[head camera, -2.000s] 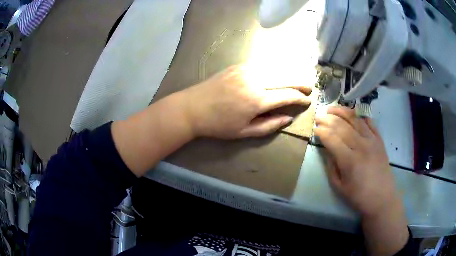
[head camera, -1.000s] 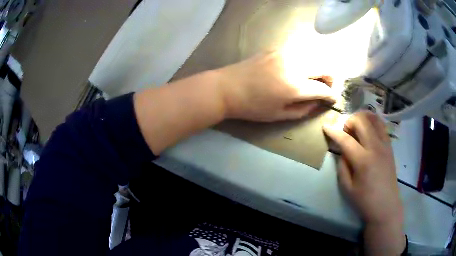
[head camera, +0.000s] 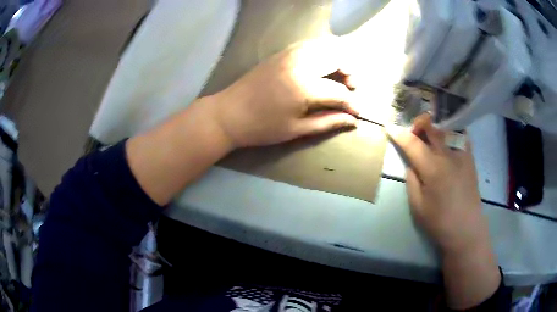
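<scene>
The brown garment panel (head camera: 342, 164) lies on the white table in front of the machine, its near corner close to the table edge. A dark line, the pocket's edge, runs by my left fingertips. My left hand (head camera: 287, 103) lies on the cloth with fingers pointing right, partly washed out by glare. My right hand (head camera: 443, 183) is at the panel's right edge below the needle area, thumb and index finger close together at the cloth. The presser foot and needle area (head camera: 406, 100) is blurred. The sewing machine head (head camera: 464, 55) stands above it.
The machine lamp (head camera: 357, 12) glares above the left hand. A pale fabric piece (head camera: 165, 67) lies left, beside a larger brown panel stack (head camera: 67, 91). A smartphone (head camera: 525, 164) lies right of my right hand. The table's front edge (head camera: 293, 241) curves below.
The near part of the panel has moved up, away from the table's front edge. My left hand has moved slightly up with it. My right hand's fingers have drawn together. The view has also shifted.
</scene>
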